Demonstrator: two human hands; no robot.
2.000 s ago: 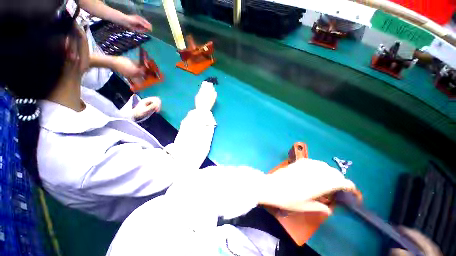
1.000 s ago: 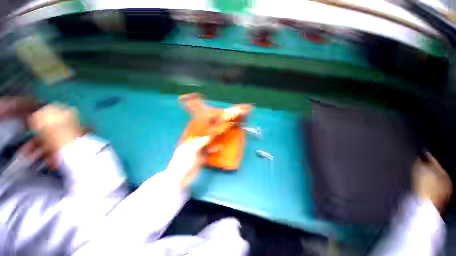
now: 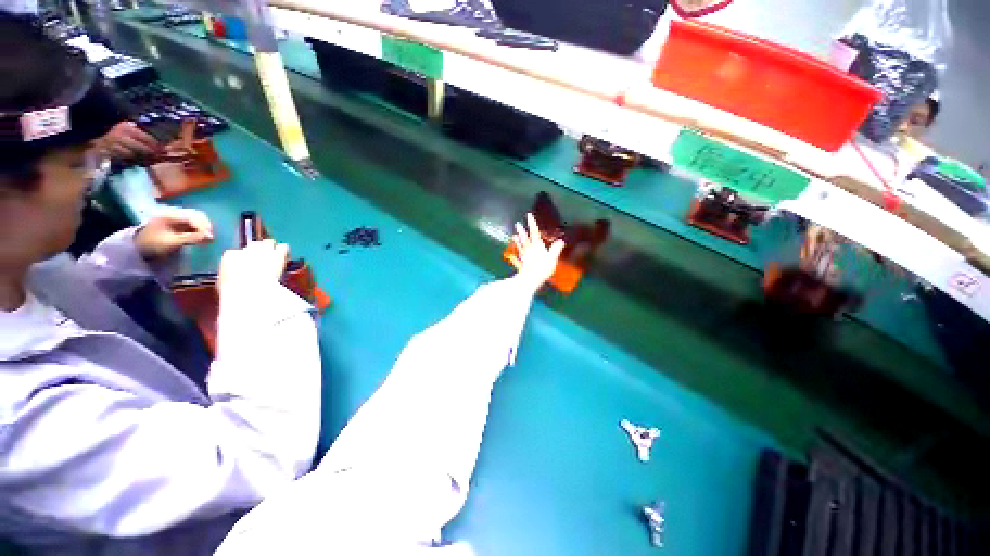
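My left arm reaches forward over the bench. My left hand is at the near edge of an orange-brown fixture with dark raised arms, on the dark green conveyor. The fingers are spread and overlap the fixture; I see no clear grip on it. What its arms hold is too dark to tell. A silver three-arm hub lies on the teal mat, with a second small silver hub nearer me. My right hand is out of the picture.
A neighbouring worker sits close on the left, hands at a fixture. Small black parts lie beyond it. A black ribbed tray is at lower right. A shelf with a red-orange bin crosses above the conveyor.
The view has swung left. The orange fixture has gone from the mat in front of me, and one is now at my left hand on the conveyor. My right hand has left the picture.
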